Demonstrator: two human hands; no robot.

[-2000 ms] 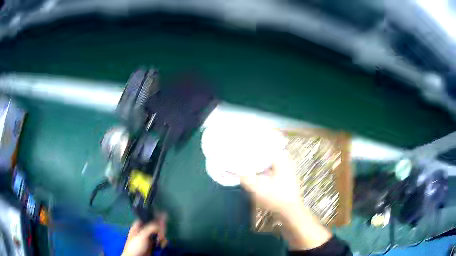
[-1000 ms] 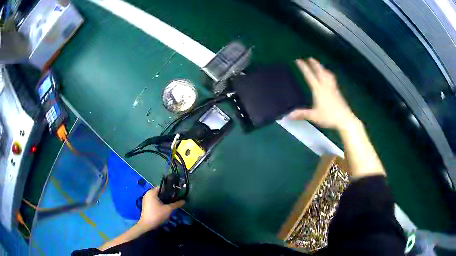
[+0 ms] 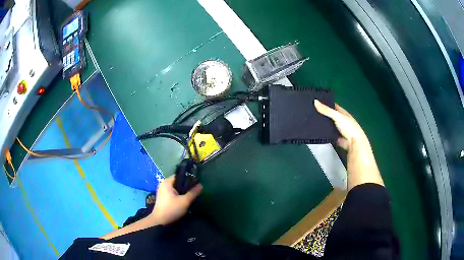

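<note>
My right hand (image 3: 342, 122) grips the right end of a black ribbed box (image 3: 299, 116), thumb on top, over the green bench. My left hand (image 3: 174, 197) is closed around a bundle of black cable (image 3: 186, 175) at the bench's near edge. Between the hands lies an iron holder with a yellow sponge (image 3: 204, 146) and a pale plate. Black cables (image 3: 208, 104) run from the box's left end past the holder. A round silvery tin (image 3: 211, 78) stands behind the holder, and a grey clear-walled case (image 3: 274, 65) stands behind the box.
A cardboard box of small metal parts (image 3: 311, 219) is at the front right, partly behind my right arm. A blue stool (image 3: 133, 155) is below the bench edge. At left are a white machine with red buttons (image 3: 25, 76) and a dark handheld keypad (image 3: 74, 44) with an orange cable.
My right hand was open beside the black box and now grips its right end. My left hand keeps the cable bundle. The view has turned and sharpened; the white thing at my right hand earlier is gone.
</note>
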